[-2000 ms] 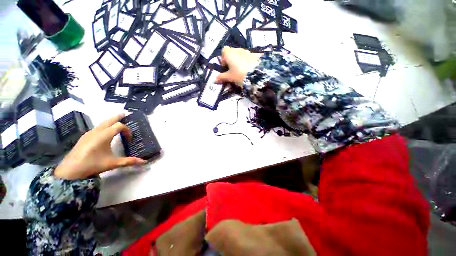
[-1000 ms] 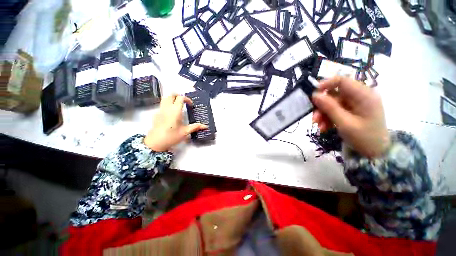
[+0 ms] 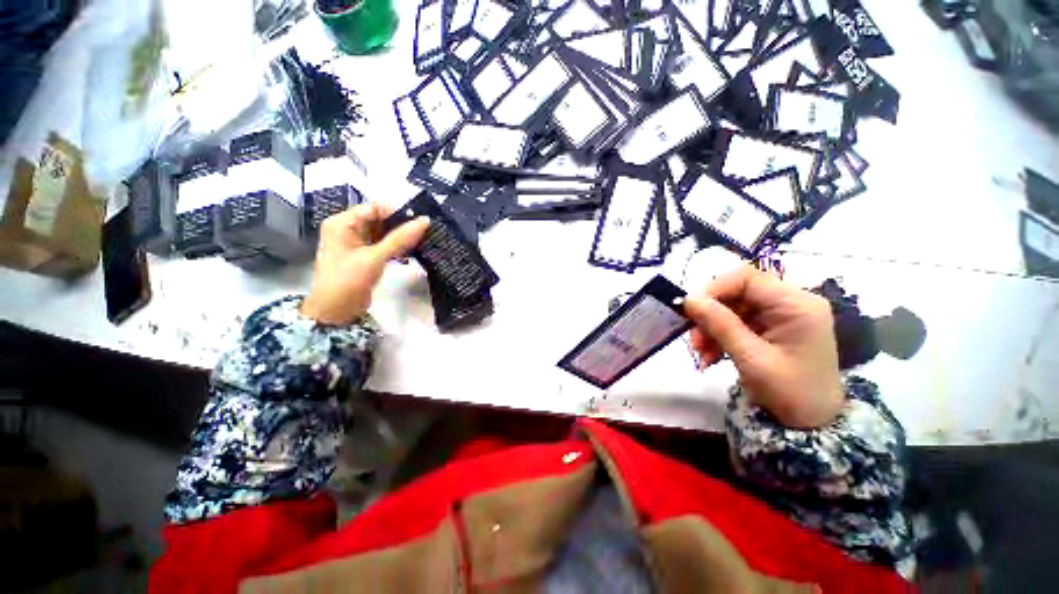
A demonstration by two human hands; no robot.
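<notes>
My left hand (image 3: 358, 258) pinches the end of a black hang tag (image 3: 455, 258) with small white text, lifted at an angle over the stack of loose tags (image 3: 467, 311). My right hand (image 3: 769, 337) holds another hang tag (image 3: 627, 337) by its holed end, white panel up, above the table in front of me. The black string bundle (image 3: 854, 325) lies right of and partly behind my right hand. Whether a string is on the tag in my right hand, I cannot tell.
A large spread of finished tags (image 3: 627, 221) lies at far centre. Banded tag packs (image 3: 258, 197), a phone-like dark slab (image 3: 124, 265) and a cardboard box (image 3: 52, 203) are on the left. A green container (image 3: 358, 23) stands behind. More tags (image 3: 1042, 238) lie at the right edge.
My left hand has gone from gripping the stack's sides to lifting a tag off it. My right hand with its tag has moved lower and nearer. Earlier, the view shifted leftward.
</notes>
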